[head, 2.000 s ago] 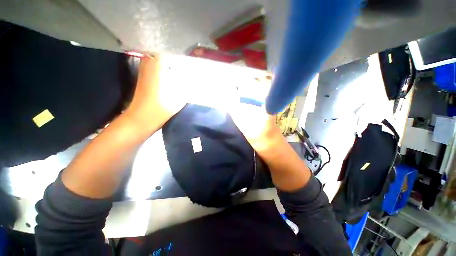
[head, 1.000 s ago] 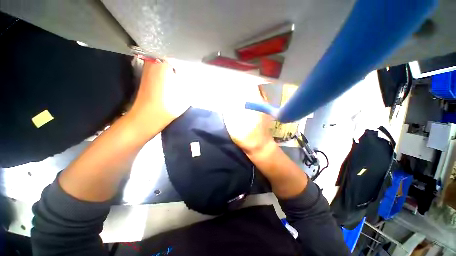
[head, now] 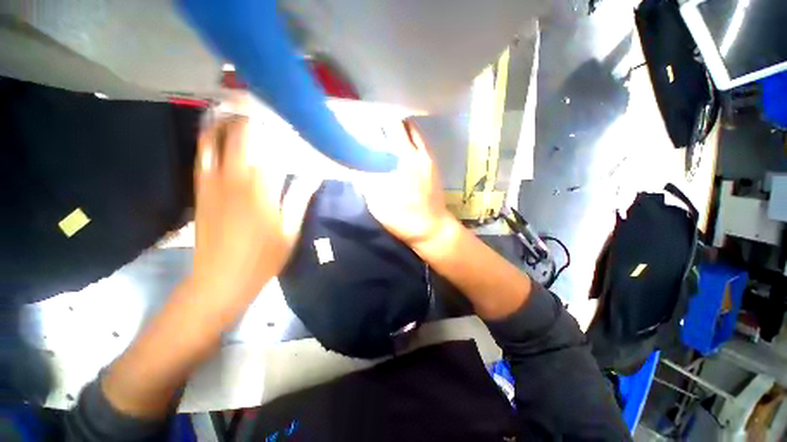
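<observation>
A black rounded pocket panel (head: 354, 285) with a small cream sticker lies between my forearms, its far end running into the white glare under the sewing machine head (head: 414, 52). My left hand (head: 246, 181) is left of the panel, blurred, with fingers pointing up toward the machine; whether it grips anything cannot be told. My right hand (head: 401, 190) lies on the panel's upper right edge, fingertips washed out by the glare. The needle area is hidden by the glare and the blue air hose (head: 285, 95).
A large black bag piece (head: 95, 173) with a yellow sticker lies at left. Small metal snips (head: 528, 235) with a black cord lie right of the machine. Black panels (head: 647, 268) are stacked at right, below a white-framed tablet (head: 708, 43). A blue bin (head: 714, 306) stands lower right.
The view has shifted, and the air hose appears further left. My left hand has moved left and back from the glare, and its fingers now show. The panel has barely moved.
</observation>
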